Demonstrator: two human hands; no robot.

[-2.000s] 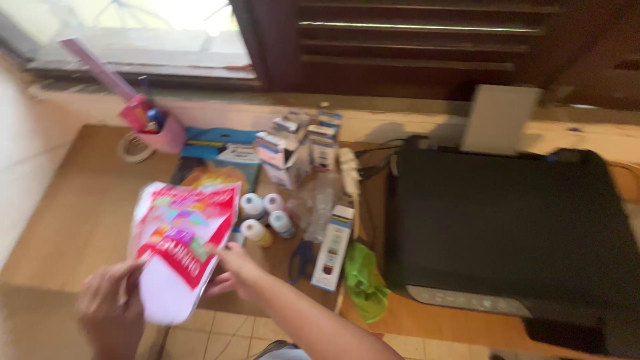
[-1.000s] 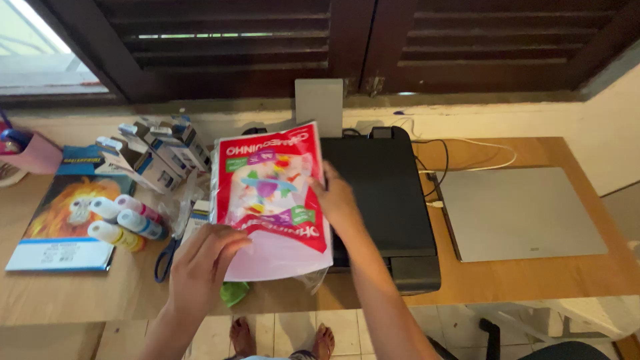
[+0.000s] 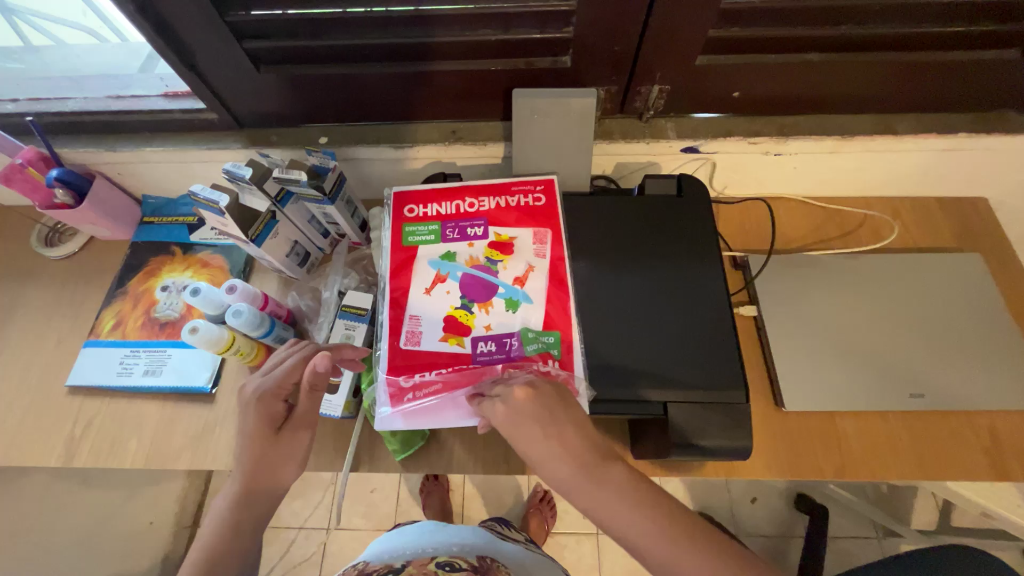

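A red and white plastic pack of A4 paper (image 3: 480,280) lies over the left part of a black printer (image 3: 656,304). My right hand (image 3: 532,408) is at the near end of the pack, its fingers on the clear plastic flap. To the left of the pack is my left hand (image 3: 292,392), raised with nothing in it, thumb and fingers apart. Just beyond that hand stand several ink bottles (image 3: 260,324), beside a narrow cardboard box (image 3: 348,352). Part of a green cloth (image 3: 404,442) shows under the pack's near edge.
A photo paper pack (image 3: 144,364) lies on the left of the wooden desk (image 3: 824,448). Behind the bottles stand several opened ink boxes (image 3: 272,232). A pink pen holder (image 3: 108,208) is at the far left. Right of the printer are cables (image 3: 856,210) and a closed grey laptop (image 3: 888,332).
The paper pack has gone from over the desk's left side to the printer. My left hand has come off it. My right hand has moved from its right edge to its near end.
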